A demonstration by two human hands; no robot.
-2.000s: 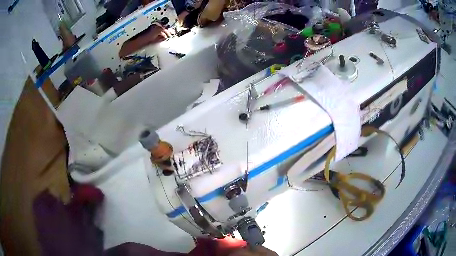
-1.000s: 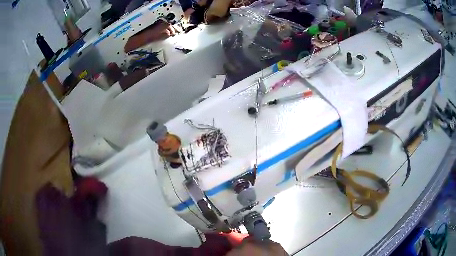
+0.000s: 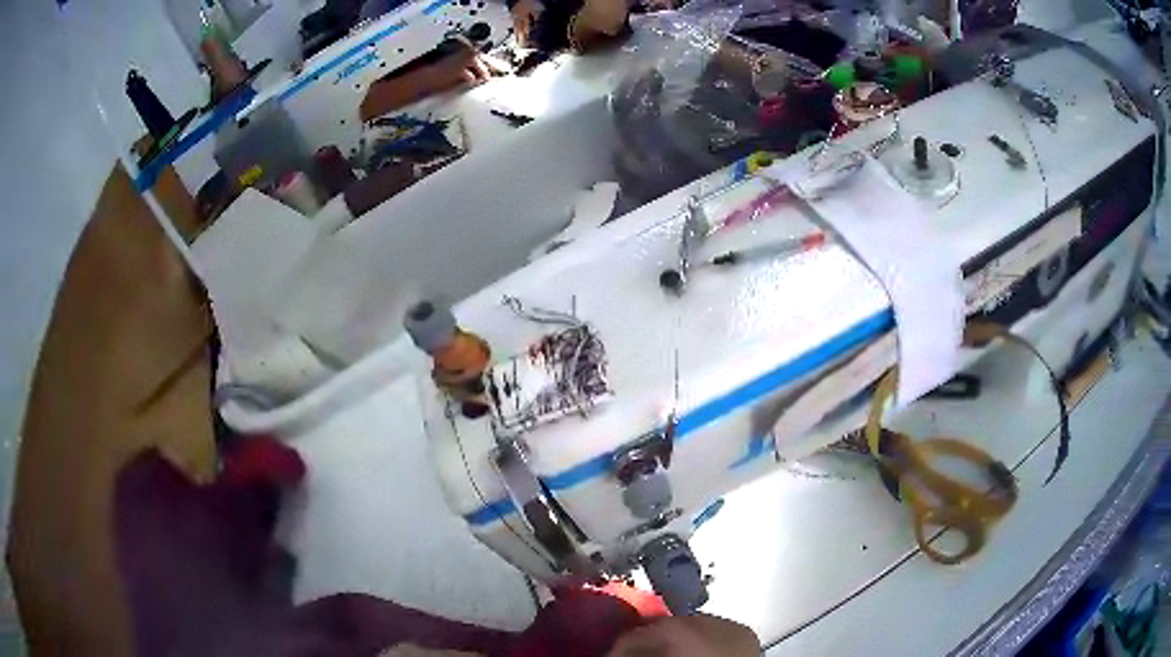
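Dark red fabric (image 3: 206, 552) lies bunched at the lower left and runs along the bottom to the sewing machine's needle area, where it looks bright red under the light. The white machine head (image 3: 758, 334) has a blue stripe. The needle and presser foot are hidden. A small part of a hand, which looks like my right hand (image 3: 700, 639), is at the bottom edge beside the fabric, just below a grey knob-like piece (image 3: 674, 572). It is cut off by the edge and its fingers cannot be made out. My left hand is not in view.
Yellow-handled scissors (image 3: 957, 494) lie behind the arm. A white strip (image 3: 918, 289) drapes across it, with a pen (image 3: 777, 249) beside it. Brown board (image 3: 116, 385) is at the left. Spools and a clear plastic bag (image 3: 681, 116) stand beyond. Another person's hands (image 3: 443, 77) are at the back.
The whole view has shifted, so the machine and fabric appear further right in the picture. The fabric and the visible hand keep about the same place by the needle area.
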